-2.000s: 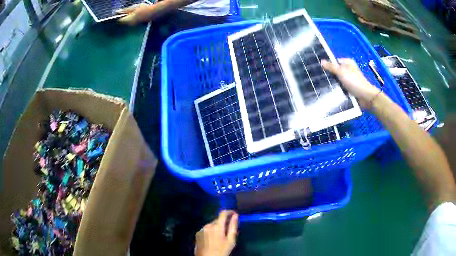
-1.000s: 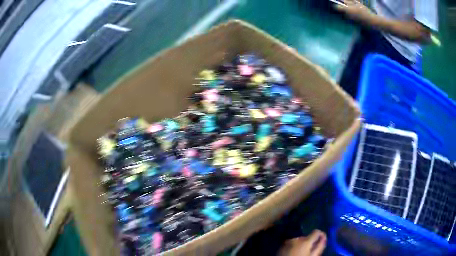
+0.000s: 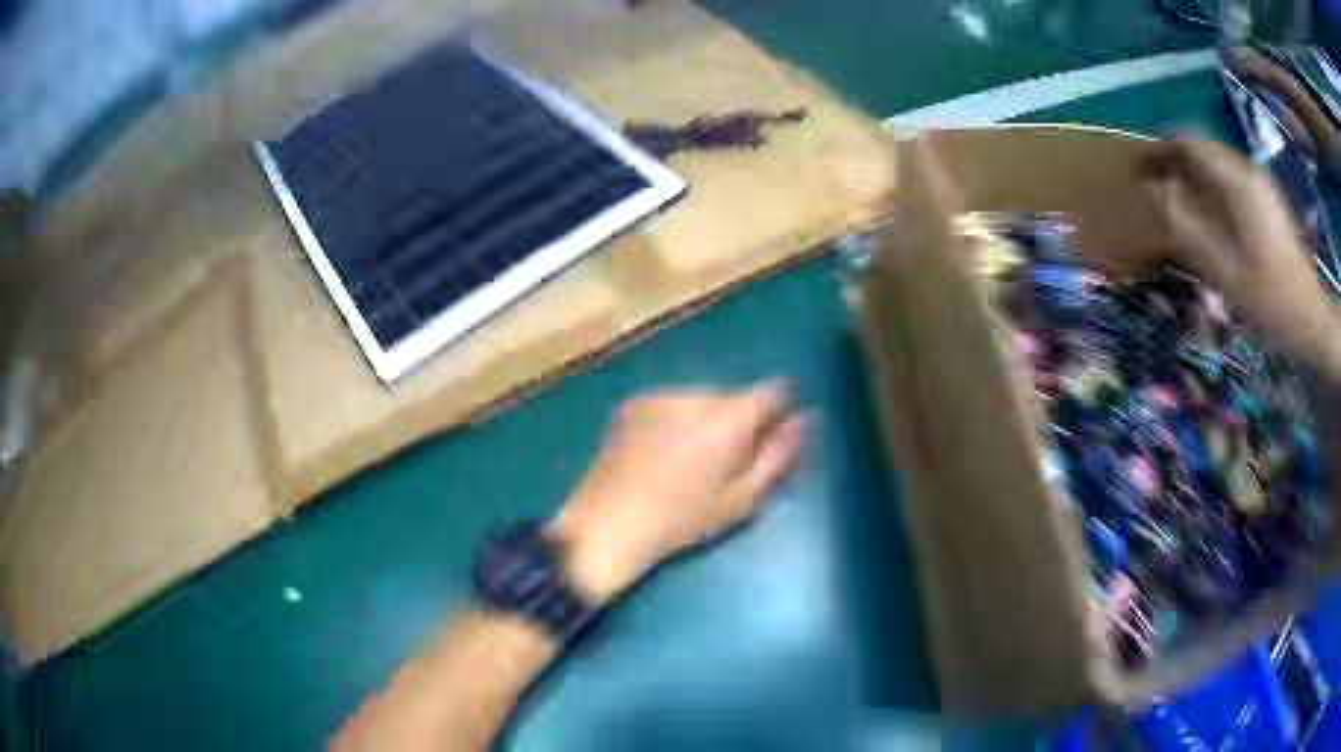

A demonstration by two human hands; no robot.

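Observation:
A solar panel with a white frame lies on the brown cardboard sheet at the upper left. An open cardboard carton full of multicoloured binder clips stands at the right. My left hand, with a dark band on the wrist, is over the green bench between the sheet and the carton. It is blurred, its fingers curled, with nothing visible in it. My right hand is at the carton's far right rim, blurred; its grip cannot be made out.
A small dark cable-like thing lies on the cardboard sheet right of the panel. Part of a blue basket shows under the carton at the lower right. Another person's hand is at the upper right edge.
The view has swung left from the blue basket, past the carton, to the cardboard sheet. My right hand has let go of the panel it held over the basket and is now at the carton.

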